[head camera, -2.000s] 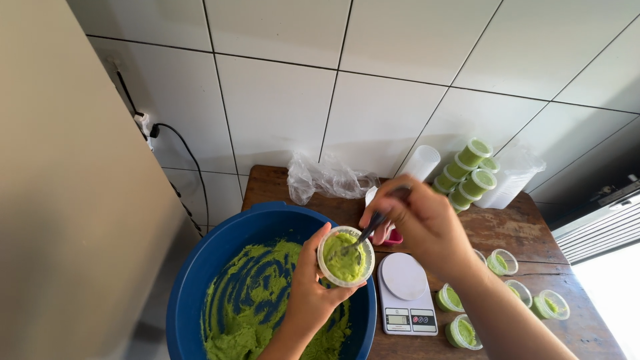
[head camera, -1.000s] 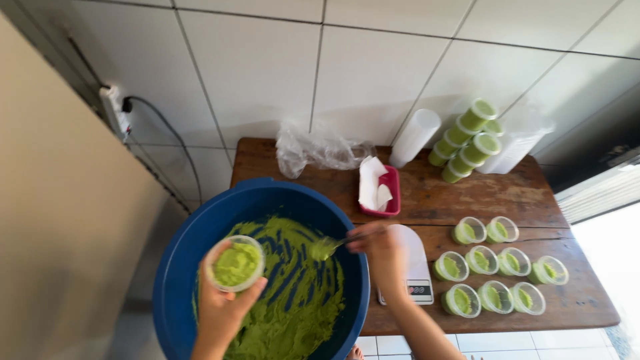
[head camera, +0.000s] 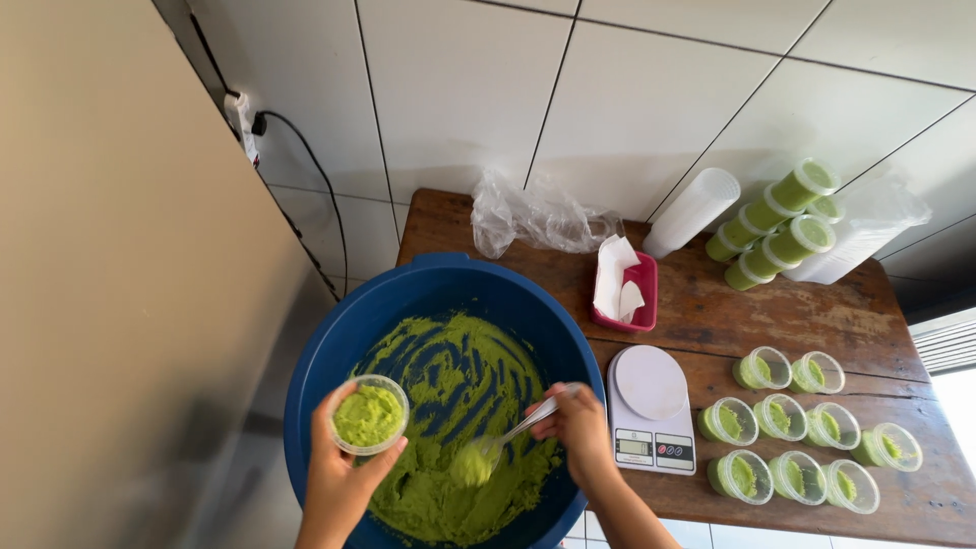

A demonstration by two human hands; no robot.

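A clear plastic cup [head camera: 368,415] filled with green paste is held in my left hand [head camera: 345,465], above the left part of a large blue plastic tub [head camera: 328,335]. My right hand [head camera: 572,427] grips the handle of a metal spoon [head camera: 537,415] over the tub's right side. A lump of paste covers the spoon's bowl, close to the green paste [head camera: 427,488] spread over the tub's bottom. Just right of my right hand lies a white kitchen scale [head camera: 650,385], with nothing on its round plate.
On the wooden table [head camera: 694,320] stand several open cups of paste [head camera: 778,417], stacked lidded cups [head camera: 778,206], a sleeve of cups [head camera: 692,212], a pink tray [head camera: 646,293] with paper and a crumpled plastic bag [head camera: 534,217]. A black cable [head camera: 324,175] hangs from a power strip at left.
The spoon was in the cup two seconds ago; since then my right hand has moved it down over the tub. The cup in my left hand has moved left, away from the spoon.
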